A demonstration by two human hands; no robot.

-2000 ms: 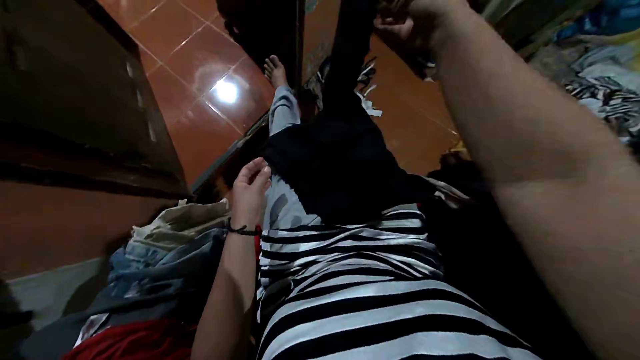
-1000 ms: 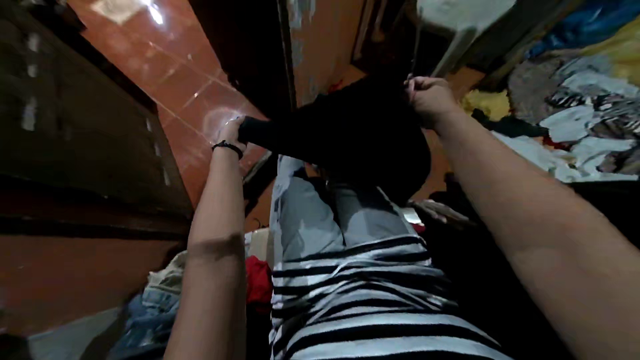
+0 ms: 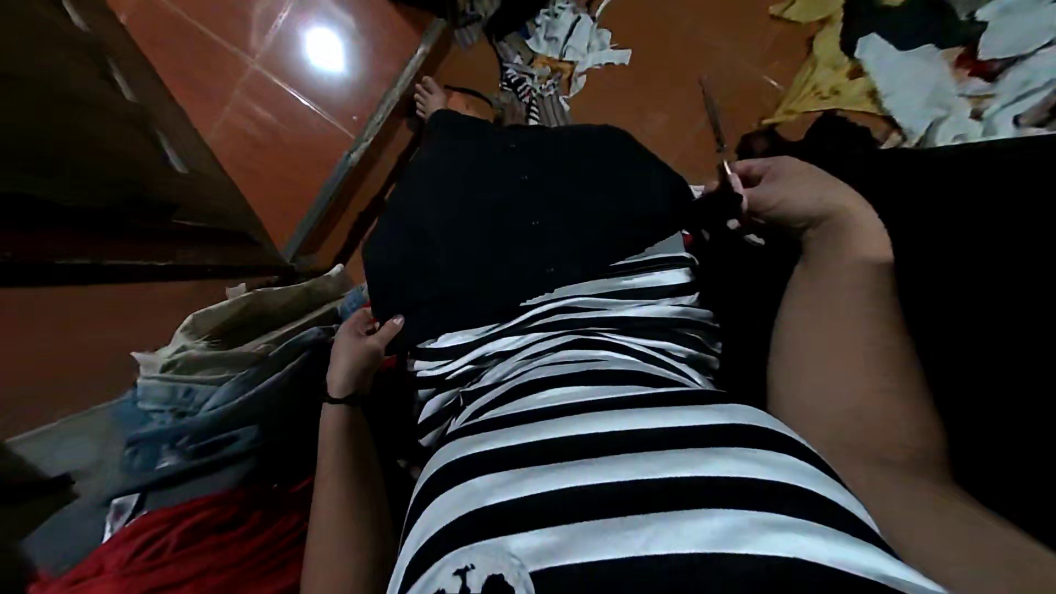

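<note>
A black garment (image 3: 503, 214) with a row of small buttons lies spread across my lap, over the striped shirt I wear. My left hand (image 3: 360, 351), with a dark band at the wrist, pinches the garment's lower left edge between thumb and fingers. At the garment's right side, my right hand (image 3: 771, 194) holds a pair of scissors (image 3: 716, 124), blades pointing away from me. Dark cloth hangs by the scissor handles; whether my fingers grip it too, I cannot tell.
Folded jeans and beige trousers (image 3: 247, 330) are stacked at my left, with red cloth (image 3: 190, 544) nearer me. White and yellow cloth pieces (image 3: 916, 82) lie at the upper right. More scraps (image 3: 573, 37) sit on the tiled floor beyond my bare foot (image 3: 430, 97).
The black garment, bunched and stretched between my hands a second ago, now lies spread flat over my lap. My left hand has come back toward my body, to the garment's near edge.
</note>
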